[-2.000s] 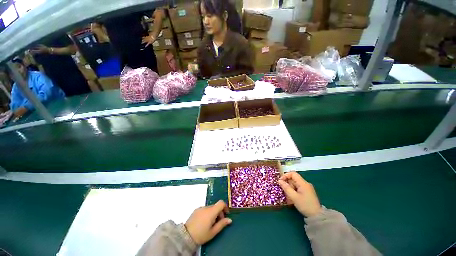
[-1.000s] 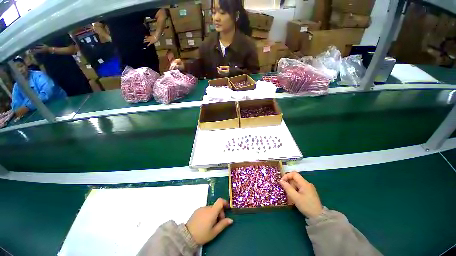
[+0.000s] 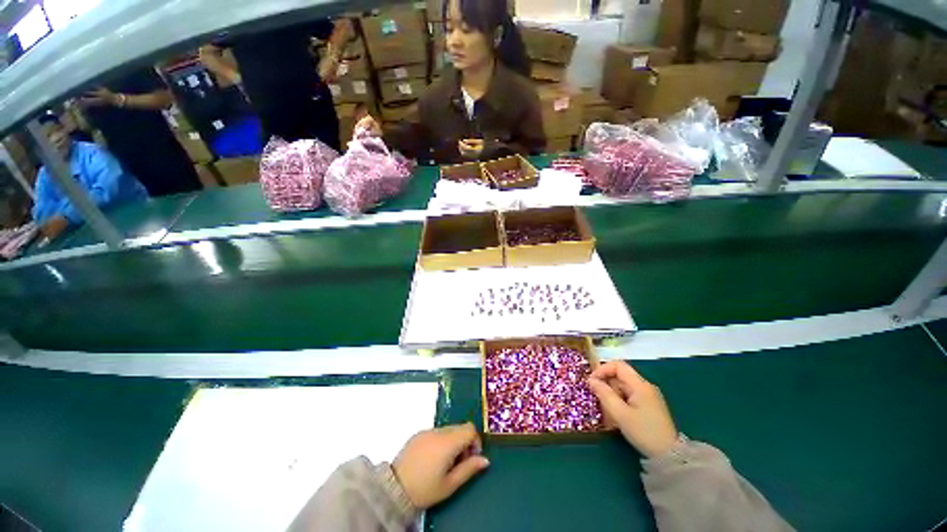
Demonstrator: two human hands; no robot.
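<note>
The shallow brown parts box (image 3: 547, 437) stands nearest me, full of small glittering magenta, purple and white parts (image 3: 542, 390). My right hand (image 3: 636, 407) is at the box's right wall, thumb and forefinger close together at the edge; whether a part is between them cannot be seen. My left hand (image 3: 439, 464) rests at the box's lower left corner, fingers loosely bent, holding nothing visible. Its wrist lies over the right edge of the white work board (image 3: 280, 447), which has a few tiny specks on it.
A second white board (image 3: 436, 304) beyond the box bears spaced-out small parts (image 3: 535, 301) and paired cardboard boxes (image 3: 462, 257). Behind are small boxes (image 3: 511, 173) on white wrapping and bagged striped pieces (image 3: 298, 175). A person (image 3: 483, 104) faces me; metal posts rise left and right.
The whole view has shifted slightly, so things sit a little further right. My hands keep nearly the same places at the box. The facing person has raised a hand to the bags.
</note>
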